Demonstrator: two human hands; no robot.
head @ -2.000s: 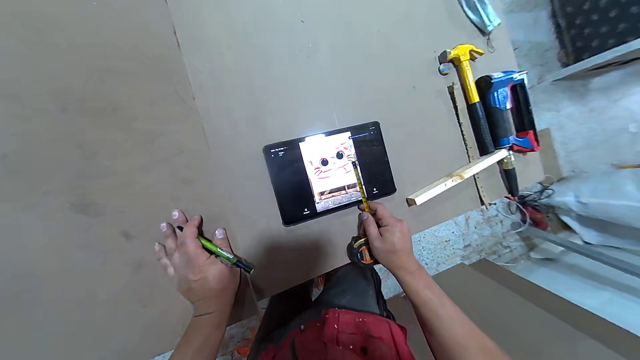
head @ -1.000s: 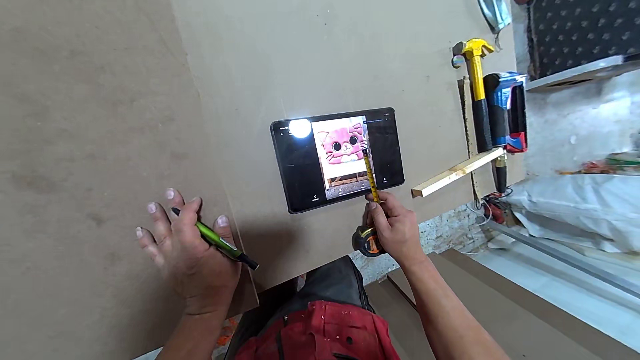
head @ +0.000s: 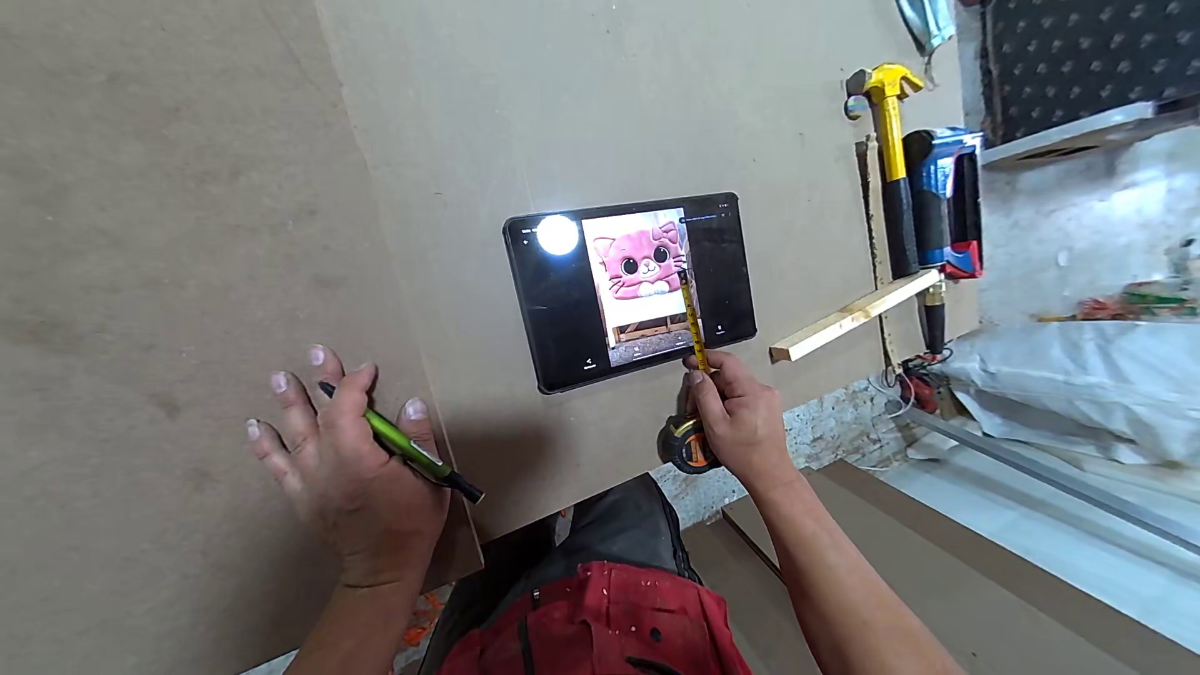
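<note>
A black tablet [head: 562,309] lies on a brown board, its screen showing a picture of a pink cat face. My right hand [head: 741,417] grips the yellow blade of a tape measure [head: 692,444]; the blade's end lies over the screen, and the black case hangs beside my fingers. To the left, my left hand [head: 370,469] rests palm down on the fibreboard sheet [head: 187,234], with a green and black marker [head: 403,445] held between its spread fingers.
A yellow-headed claw hammer [head: 895,131], a blue and red staple gun [head: 937,202] and a wooden strip [head: 853,314] lie at the right. Beyond the board's edge are a metal bar [head: 1059,483], white plastic sheeting [head: 1078,384] and brown panels [head: 956,581] lower down.
Two seconds ago the cat face filled the picture on the screen more closely; now the whole head shows smaller. Both hands keep their holds on marker and tape.
</note>
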